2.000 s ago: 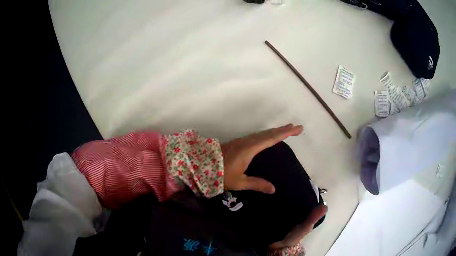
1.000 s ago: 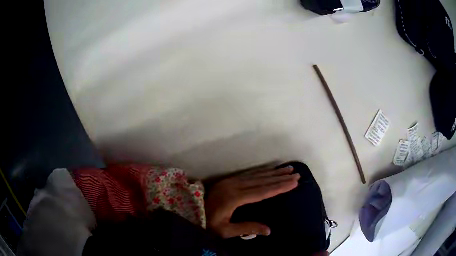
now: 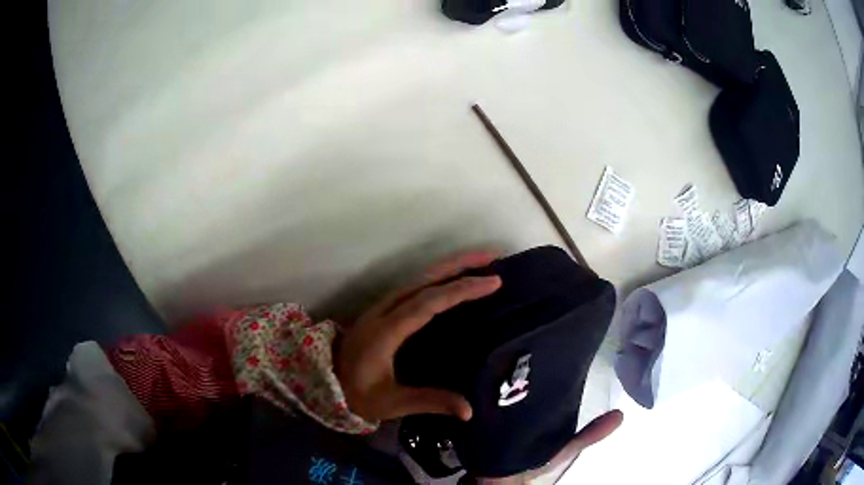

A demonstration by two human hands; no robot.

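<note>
A black bag (image 3: 559,346) with a small white figure logo is raised and tilted near the bottom centre. My left hand (image 3: 407,346), in a floral cuff, grips its left side, fingers over the top edge and thumb on the near side. My right hand (image 3: 578,450) is at its lower right edge, mostly cut off by the picture's bottom; its thumb and part of the palm show against the bag. Shiny dark and metal parts (image 3: 431,445) show below the bag's left side.
A brown stick (image 3: 526,175) lies beyond the bag. A single white sachet (image 3: 611,200) and a sachet pile (image 3: 701,232) lie right of it. Rolled paper (image 3: 729,294) and flat sheets (image 3: 673,440) lie right. Black bags (image 3: 758,128) and a banded black bundle (image 3: 488,9) are farther off.
The bag was lying flatter under my spread left hand; now it is lifted and tilted, its logo uncovered. My left hand has closed round its side, and more of my right hand shows. The view has shifted.
</note>
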